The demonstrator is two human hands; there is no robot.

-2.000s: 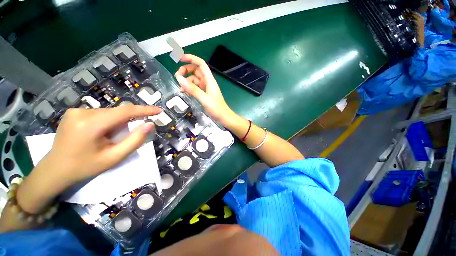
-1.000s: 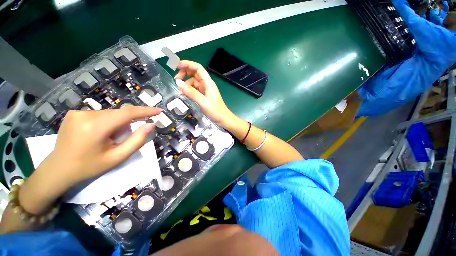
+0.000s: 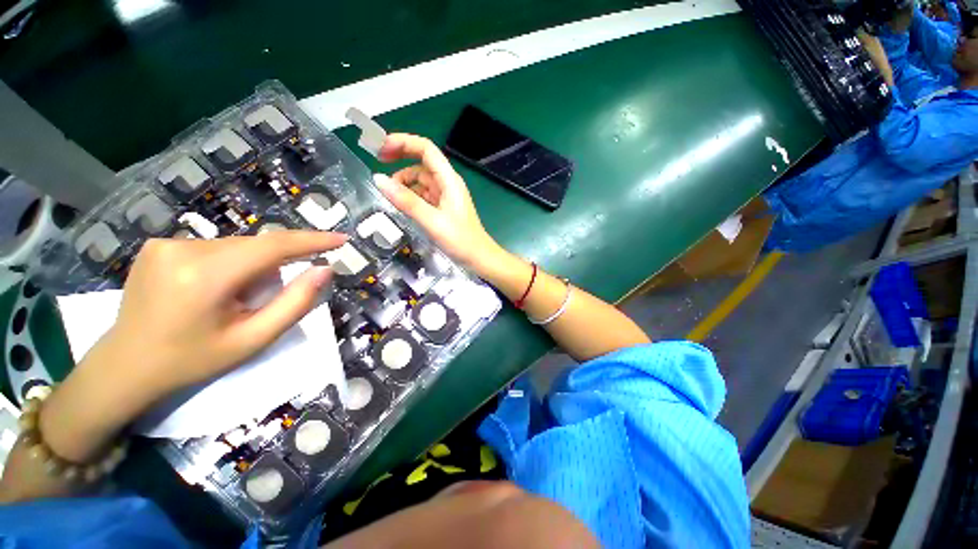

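Note:
A clear blister tray [image 3: 472, 311] holds rows of black modules, some with pale round discs and some with grey or white pads. My left hand [image 3: 204, 306] lies over a white sheet [image 3: 257, 381] on the tray. Its thumb and index finger are apart, their tips at a module with a white pad [image 3: 349, 260]. My right hand [image 3: 434, 198] is above the tray's far right edge. A small grey film piece [image 3: 366, 129] is at its index fingertip, off the modules; the thumb tip is apart from it. My left hand hides part of the tray.
A black smartphone [image 3: 510, 156] lies on the green bench [image 3: 643, 139] right of my right hand. A white ring-shaped roll [image 3: 32, 231] and a dotted strip [image 3: 19, 332] are left of the tray. Black stacked trays [image 3: 820, 70] and people in blue coats are at the upper right.
My right hand and the grey film have shifted slightly down and left, and the film's tilt has changed. My left hand stays in place. A person at the upper right has changed posture.

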